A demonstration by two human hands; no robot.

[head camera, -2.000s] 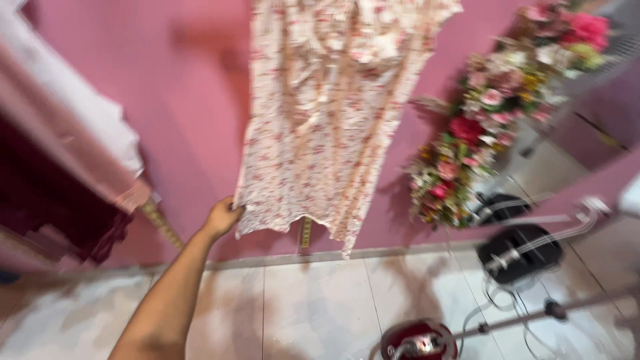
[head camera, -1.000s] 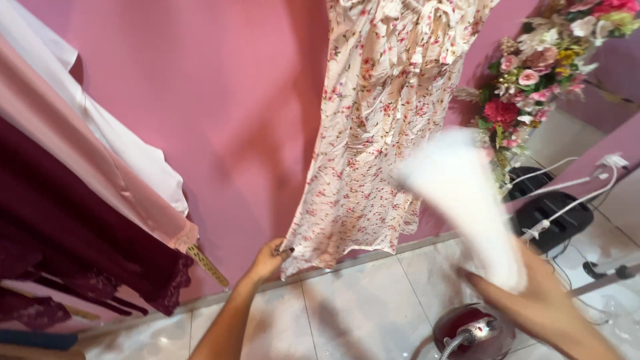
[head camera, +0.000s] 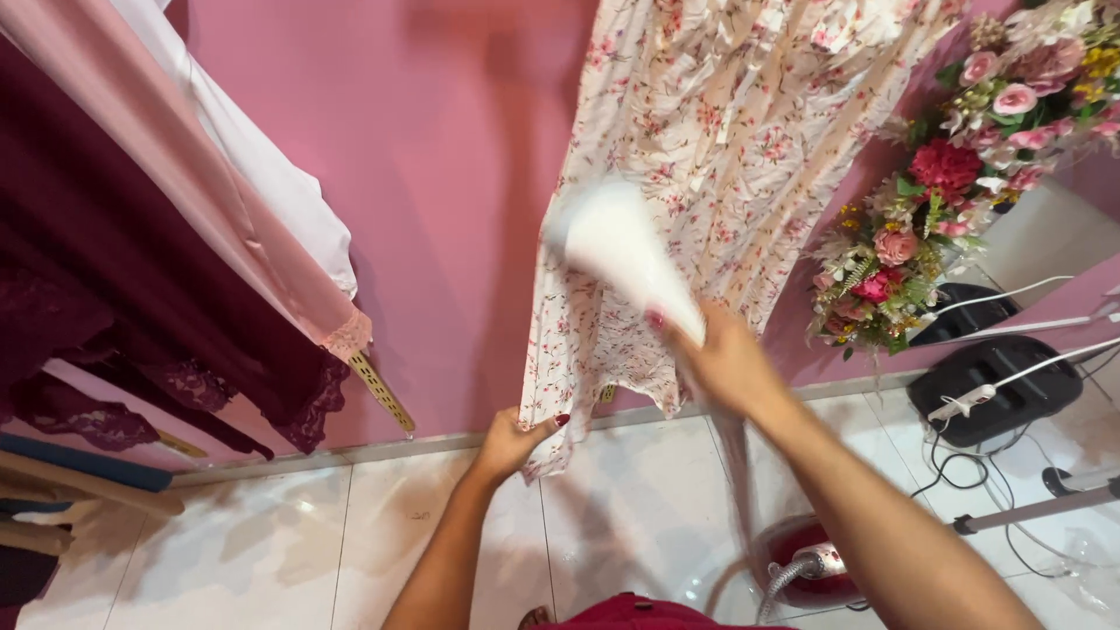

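A white floral garment (head camera: 744, 175) hangs against the pink wall, its cloth creased in places. My left hand (head camera: 516, 442) pinches its lower left corner between thumb and fingers. In my right hand (head camera: 717, 350) is a white garment steamer head (head camera: 626, 249), blurred, in front of the garment's left part; whether it touches the cloth cannot be told. A hose (head camera: 737, 472) hangs below my right hand. On the floor at the lower right stands the dark red steamer base (head camera: 774, 560), partly behind my right forearm.
Maroon (head camera: 175, 236), pink and white garments hang at the left, near fabric rolls (head camera: 87, 477). An artificial flower garland (head camera: 945, 175) borders a mirror at the right. Below it are a black object (head camera: 997, 394), a power strip (head camera: 962, 402), loose cables and a metal pole (head camera: 1041, 507).
My right hand, out of view two seconds ago, came in with the steamer head and has moved left over the garment. My left hand still holds the lower corner.
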